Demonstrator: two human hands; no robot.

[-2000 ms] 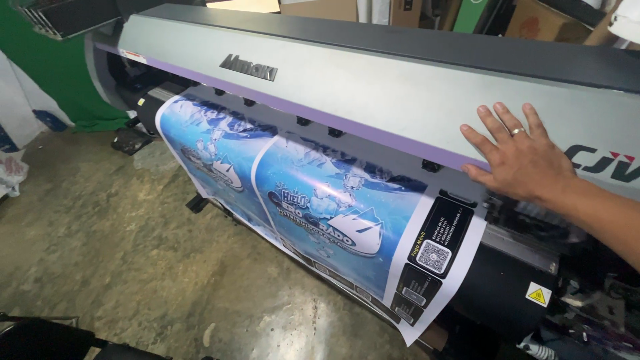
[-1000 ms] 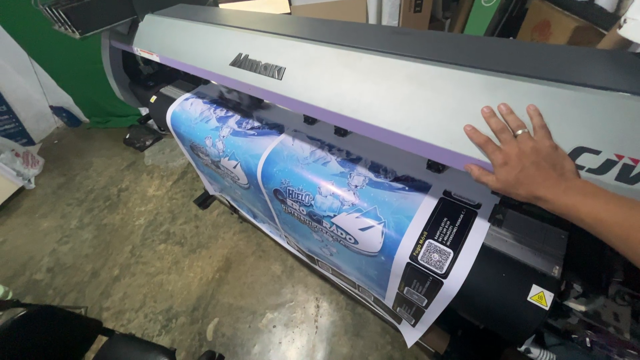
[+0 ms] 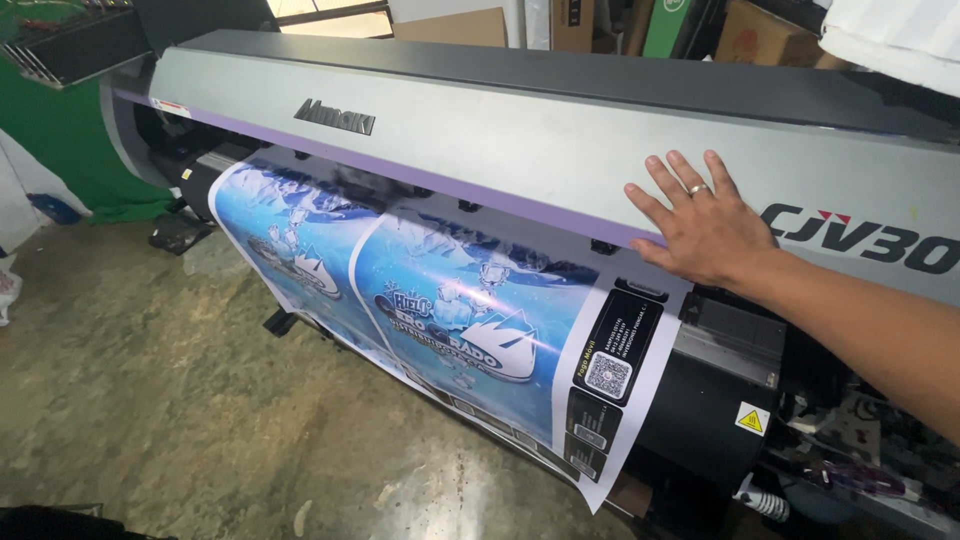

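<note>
My right hand [image 3: 697,225] rests flat with spread fingers on the grey front cover [image 3: 480,142] of a Mimaki wide-format printer, its thumb at the purple lower edge. A ring is on one finger. From under the cover a printed sheet [image 3: 457,315] hangs down over the printer's black front. It bears blue pictures of ice and mountains, with black panels of writing and printed codes along its right side. The sheet's lower right corner juts out loose. My left hand is not in view.
A concrete floor [image 3: 172,390] lies at the left and below. Green fabric [image 3: 67,150] hangs behind the printer's left end. Cardboard boxes [image 3: 761,37] stand behind it. A warning sticker [image 3: 751,418] marks the black front, and cluttered items [image 3: 862,472] are at the lower right.
</note>
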